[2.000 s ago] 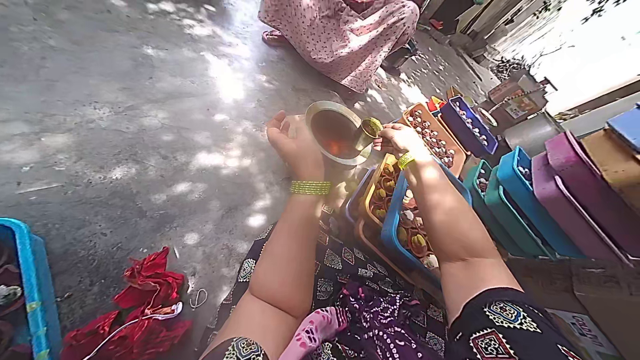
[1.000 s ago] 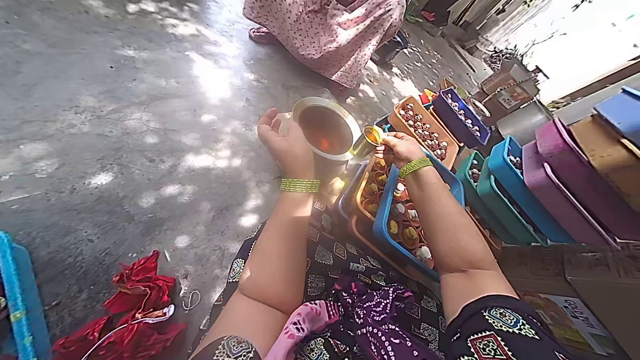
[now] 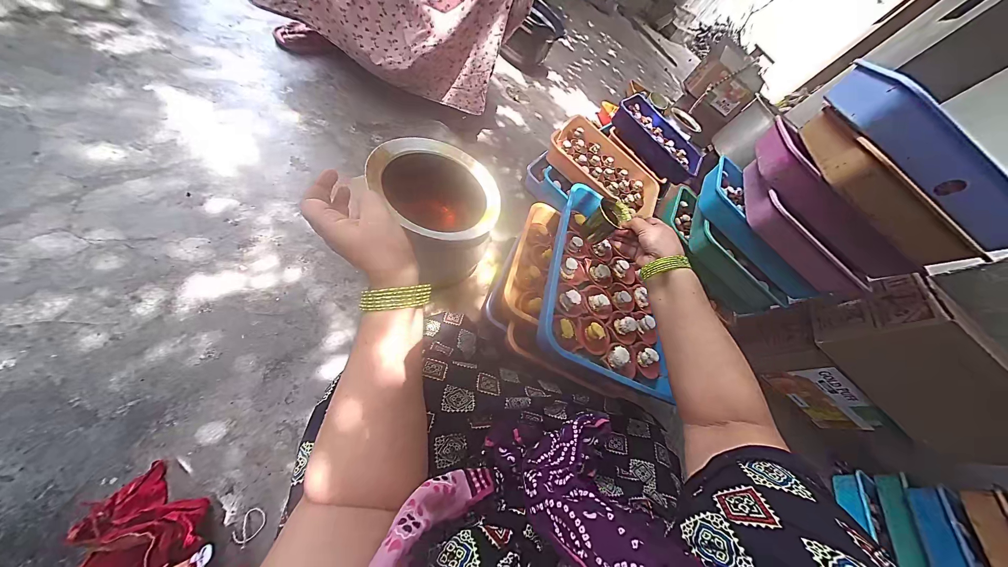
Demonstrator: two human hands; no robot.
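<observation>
A round metal pot (image 3: 490,206) with a wide rim holds reddish-brown liquid. My left hand (image 3: 362,224) is against its left side, thumb and fingers partly spread; whether it grips the pot is unclear. Between the fingers of my right hand (image 3: 652,239) is a small cup (image 3: 605,220), tilted over the far part of a blue plastic tray (image 3: 554,272). Rows of small reddish cups (image 3: 596,302) with whitish or yellowish contents fill that tray. An orange tray (image 3: 520,276) with similar cups lies beside it, on the pot's side.
Farther off stand an orange tray (image 3: 567,135) and a dark blue tray (image 3: 630,118) of small items. Stacked plastic trays (image 3: 819,228) and a cardboard box (image 3: 906,362) are on the right. A person in a pink patterned garment (image 3: 425,47) is ahead. Red cloth (image 3: 142,516) lies lower left.
My right hand has moved with the small cup from beside the pot's rim to above the blue tray. My left hand stays at the pot.
</observation>
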